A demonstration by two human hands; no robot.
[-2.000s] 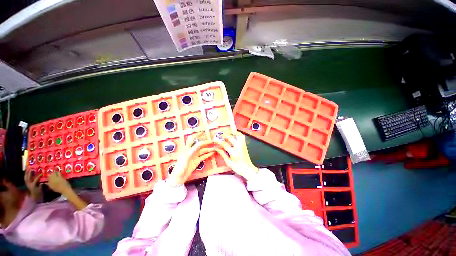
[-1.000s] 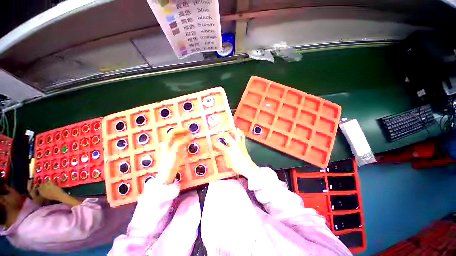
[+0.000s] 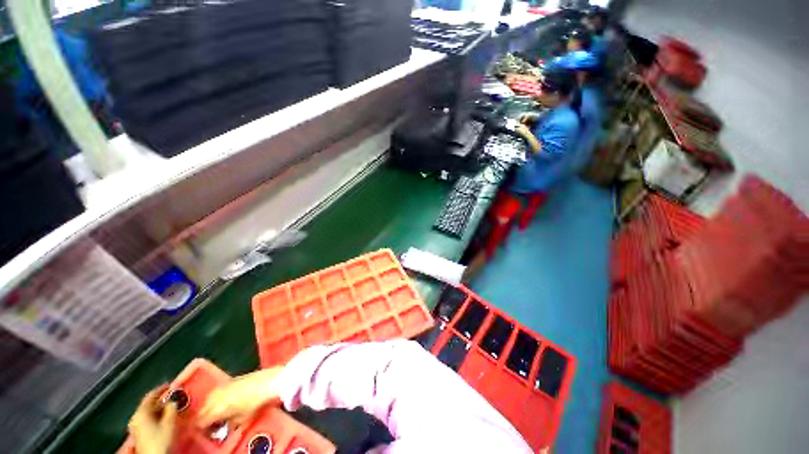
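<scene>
The large parts tray [image 3: 197,376] is cut off at the lower left, with dark-faced watch heads [image 3: 260,444] in its pockets. My left hand [image 3: 153,424] is blurred over the tray's left part, its fingers beside a dark watch head [image 3: 178,400]; whether it grips it, I cannot tell. My right hand [image 3: 232,399] lies over the tray to the right of my left hand, fingers pointing down-left; its grip is unclear. The orange-red second tray [image 3: 341,298] lies beyond my right sleeve, which hides its near edge. Its visible pockets hold no watch heads.
Long-slot trays [image 3: 506,377] with black contents stand at the right below the bench edge. A white box [image 3: 433,265], keyboard [image 3: 459,206], plastic bags [image 3: 253,259], blue tape roll [image 3: 174,290] and hanging chart [image 3: 84,301] surround the bench. A worker in blue [image 3: 557,142] sits beyond; red trays [image 3: 665,301] are stacked right.
The view has swung to the right, so my hands and the large tray now sit at the lower left. The neighbour's tray has left the picture; the blue-clad workers and stacked trays have entered.
</scene>
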